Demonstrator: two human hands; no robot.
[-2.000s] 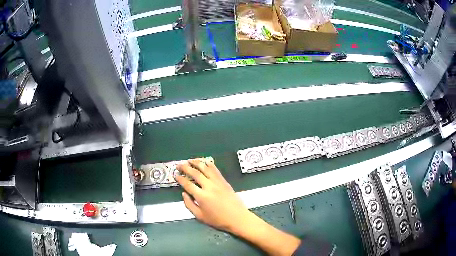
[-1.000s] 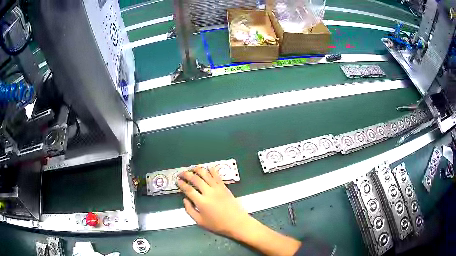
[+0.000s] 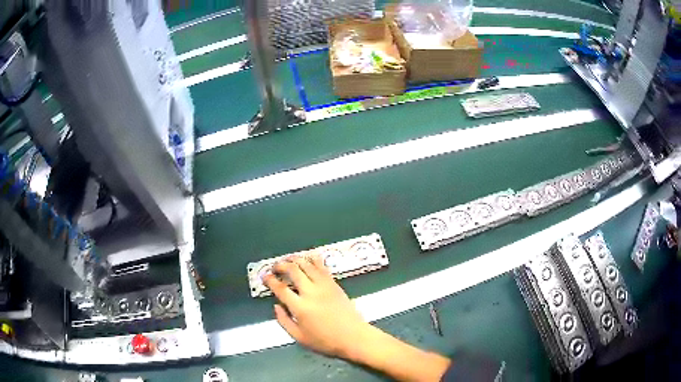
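Note:
My right hand (image 3: 317, 302) reaches in from the lower right, its fingers slightly apart over the left part of a four-ring metal plate (image 3: 362, 255). The fingers hide some of its rings; no grip around it shows. The plate lies on the green lane, apart from both the machine at left and a row of plates (image 3: 467, 218) at right. My left hand is not in view.
Left, a grey machine (image 3: 123, 134) has a ringed plate (image 3: 138, 302) in its base and a red button (image 3: 142, 344). Stacked plates (image 3: 560, 306) stand at lower right. White rails (image 3: 403, 153) and cardboard boxes (image 3: 444, 61) lie beyond. A loose ring (image 3: 215, 375) is cut off below.
The plate has slid right under my nearly still right hand. The row of plates has moved right; the far-lane plate has moved left. A ringed plate now shows in the machine base. The view has shifted.

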